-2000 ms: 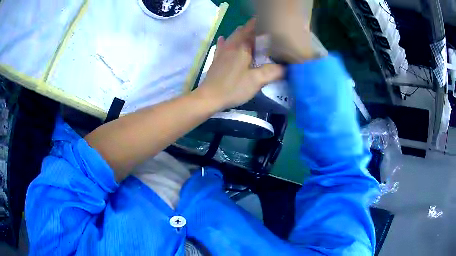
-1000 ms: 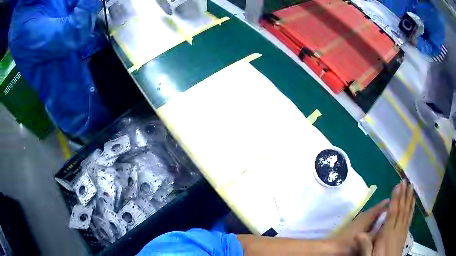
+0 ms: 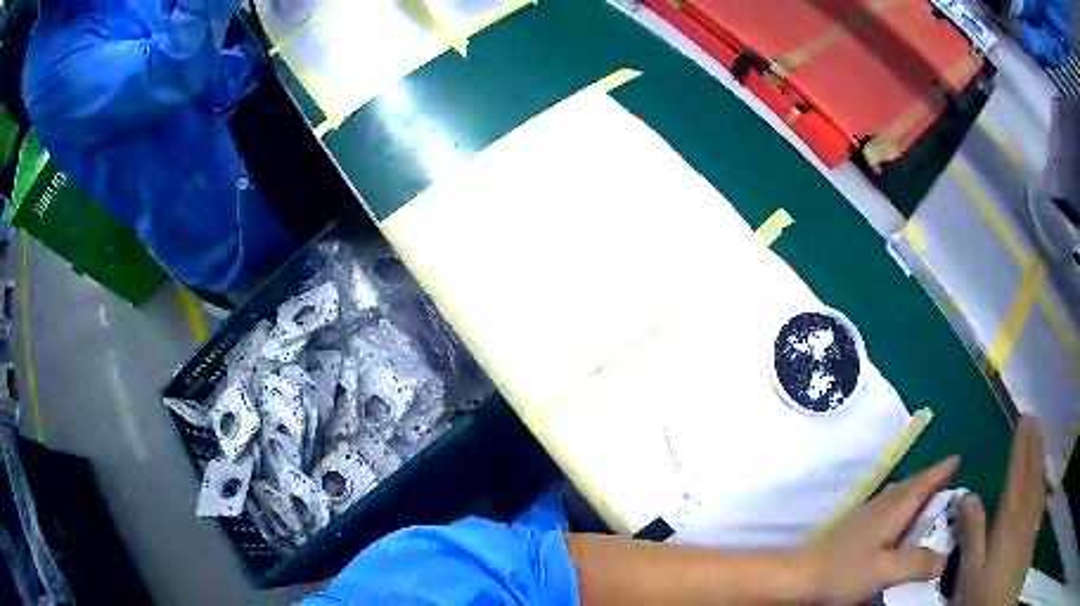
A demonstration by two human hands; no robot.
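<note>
A white housing part (image 3: 938, 528), perhaps the mini projector, shows between my hands at the lower right. It is mostly covered and cut off by the bottom edge. My left hand (image 3: 870, 539) reaches in from the left, its fingers and thumb around the part's near side. My right hand (image 3: 1004, 527) is upright at the part's right side, fingers extended, partly cut off below; its grip cannot be told. A round white-rimmed screw dish (image 3: 817, 362) with dark and shiny screws stands on the white sheet (image 3: 569, 272) above my left hand.
A black parts crate (image 3: 391, 517) of white panels (image 3: 231, 417), some bagged, is at the lower left. A person in a blue smock (image 3: 142, 142) is at the upper left by a green bin (image 3: 83, 231). Red-orange pads (image 3: 829, 71) lie on the line beyond the green bench (image 3: 699, 154).
Since one second ago, the bench and crate have shifted slightly in view. My hands have spread further apart, and more of the white part shows between them. Two seconds ago the view faced the bench's right side.
</note>
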